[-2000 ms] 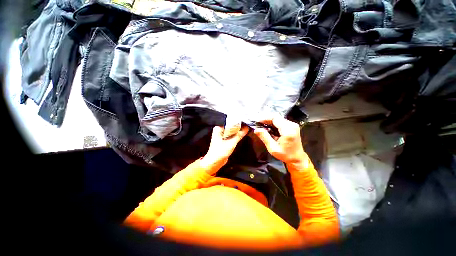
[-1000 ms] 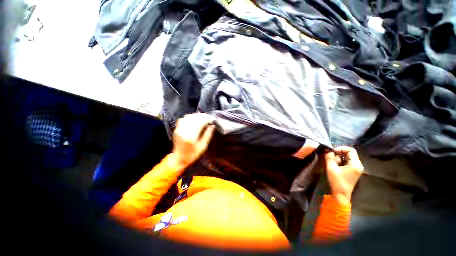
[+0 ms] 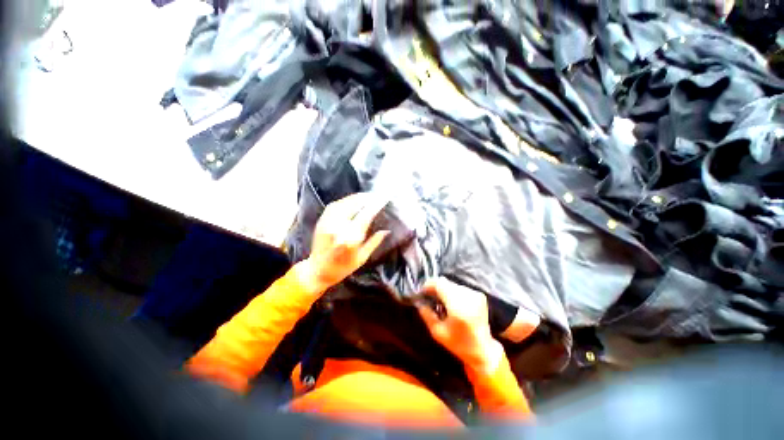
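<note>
A dark denim jacket [image 3: 490, 193] lies in front of me with its paler grey inside showing and a dark button placket [image 3: 550, 186] running along its far side. My left hand [image 3: 346, 241] is on bunched cloth at the jacket's near left part, fingers bent around it. My right hand [image 3: 456, 316] is closed on the near edge of the gathered cloth, to the right of my left hand. A small dark thing shows in the right fist; I cannot tell what it is. The fingertips are partly blurred.
A large heap of dark jackets [image 3: 688, 146] fills the back and right. Another jacket's sleeve with a buttoned cuff [image 3: 225, 148] lies at the back left on the white table [image 3: 103, 137]. Dark blue shapes are below the table edge at left. A pale blurred shape crosses the bottom right.
My right hand has moved left from the jacket's right end, close to my left hand. The cloth that was stretched between the hands is now bunched. The camera view has shifted.
</note>
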